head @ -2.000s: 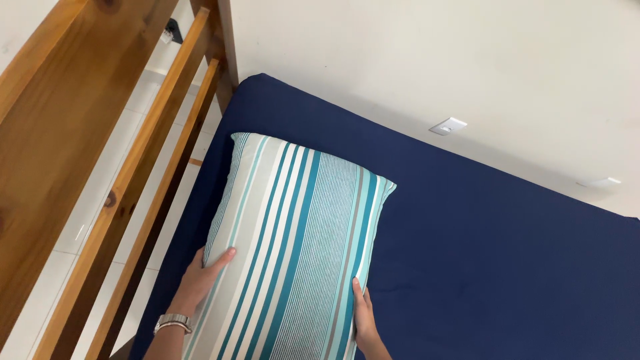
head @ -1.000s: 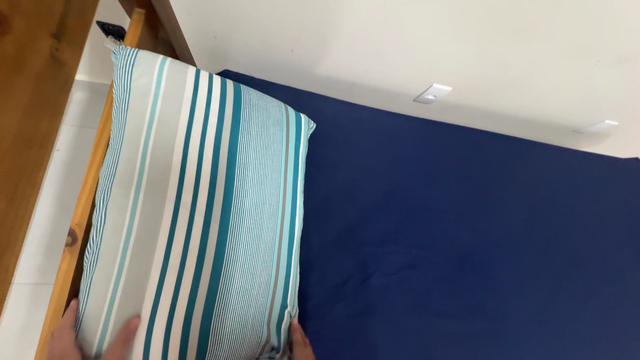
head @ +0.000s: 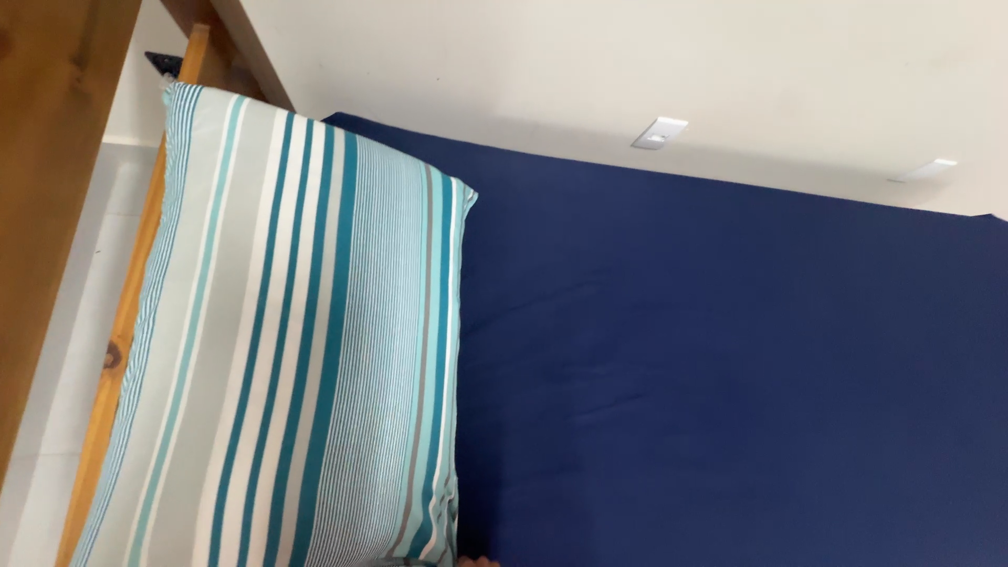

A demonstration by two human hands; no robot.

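Note:
A pillow in a striped teal, white and grey pillowcase (head: 315,331) lies at the left end of the bed, its far left corner up against the wooden rail. Under and beside it is a mattress with a navy blue fitted sheet (head: 709,354), lightly creased near the pillow. Only the fingertips of my right hand (head: 478,561) show at the bottom edge, close by the pillow's lower right corner; whether they grip it is hidden. My left hand is out of the frame.
Along the left runs the wooden bed rail (head: 118,354), with a broad wooden board (head: 55,157) nearer the camera. Pale floor tiles (head: 71,315) show between them. Behind the bed stands a white wall (head: 551,63) with a wall socket (head: 660,133) and a second white plate (head: 929,169).
The pillow has moved left from the sheet to the wooden rail. My left hand, on the pillow in both earlier frames, has left the view, and my right hand has mostly gone below the edge.

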